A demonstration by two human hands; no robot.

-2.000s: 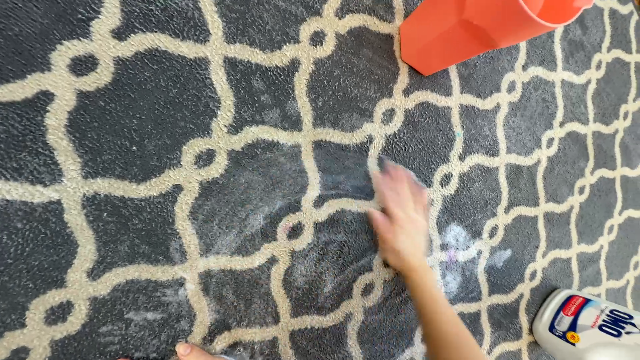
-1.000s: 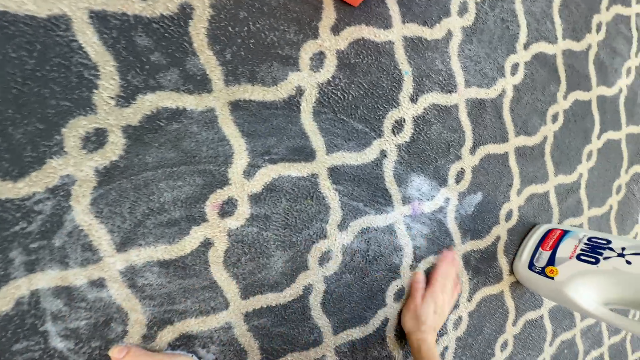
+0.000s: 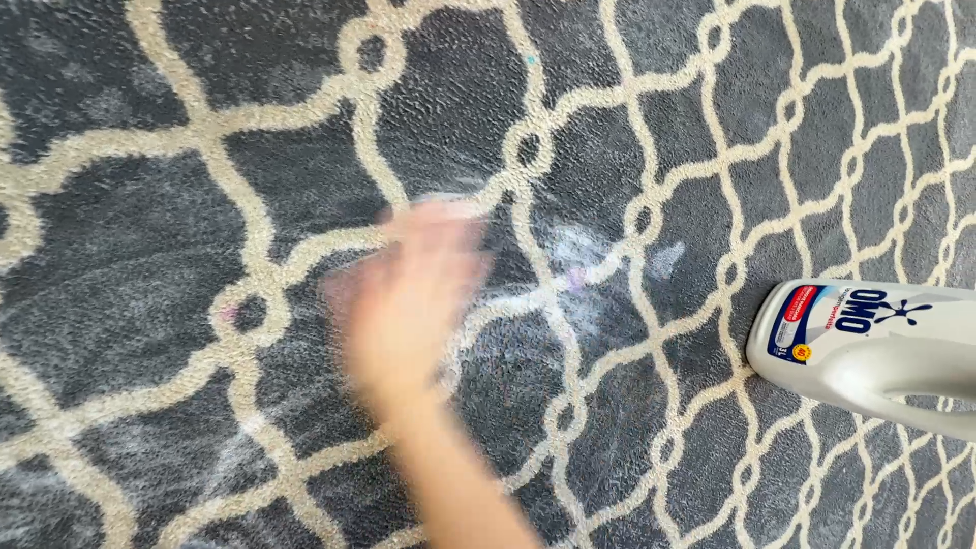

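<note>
A dark grey rug [image 3: 762, 46] with a cream lattice pattern fills the view. My right hand [image 3: 415, 293], blurred by motion, is over the rug left of centre, its forearm coming from the bottom edge. Whether its fingers hold anything cannot be told; a whitish edge shows just past the fingertips. White foamy residue [image 3: 583, 259] with a faint pink-purple spot lies on the rug to the right of the hand. Fainter whitish smears spread over the lower left. My left hand is out of view.
A white OMO detergent bottle [image 3: 846, 328] with a handle lies on its side on the rug at the right edge. A small turquoise speck [image 3: 531, 59] shows on a cream line near the top.
My right hand has moved left of the foamy patch. My left fingertips, at the bottom edge earlier, are out of view. The orange container seen at the top is gone as the view shifted.
</note>
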